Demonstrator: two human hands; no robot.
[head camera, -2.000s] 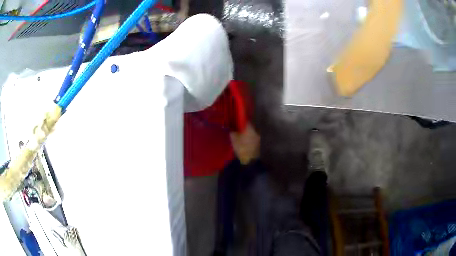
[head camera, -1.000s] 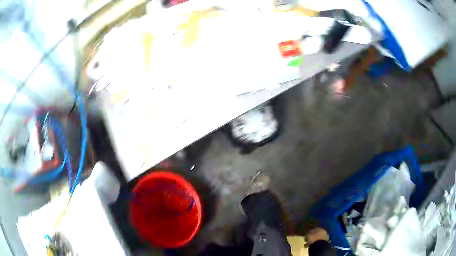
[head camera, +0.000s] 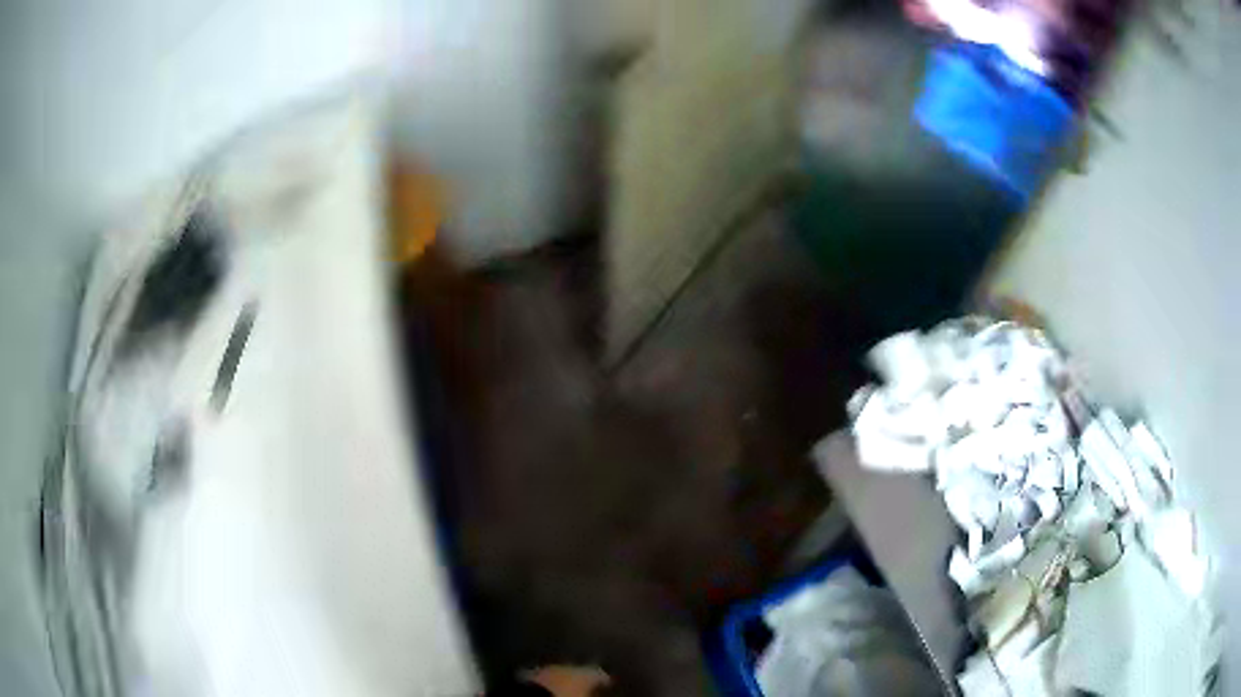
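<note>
The picture is badly blurred. No hand can be made out for certain. A small skin-toned patch (head camera: 565, 677) is cut off by the bottom edge; I cannot tell if it is a hand or a foot. A long white table (head camera: 306, 545) runs down the left side, with dark blurred items (head camera: 184, 279) on its far part. A heap of crumpled white pieces (head camera: 1007, 449) lies at the right. A blue crate (head camera: 739, 643) with pale material in it stands on the floor at the bottom.
Dark floor (head camera: 613, 517) runs between the table and the heap. A pale upright panel or door (head camera: 687, 164) stands ahead. An orange thing (head camera: 415, 211) is beside the table's far end. A bright blue object (head camera: 994, 120) is at the upper right, above a dark green shape.
The view has swung away from the pressing table, hoses and red bucket. The crate now shows lower, and the white heap and the pale panel have come into view.
</note>
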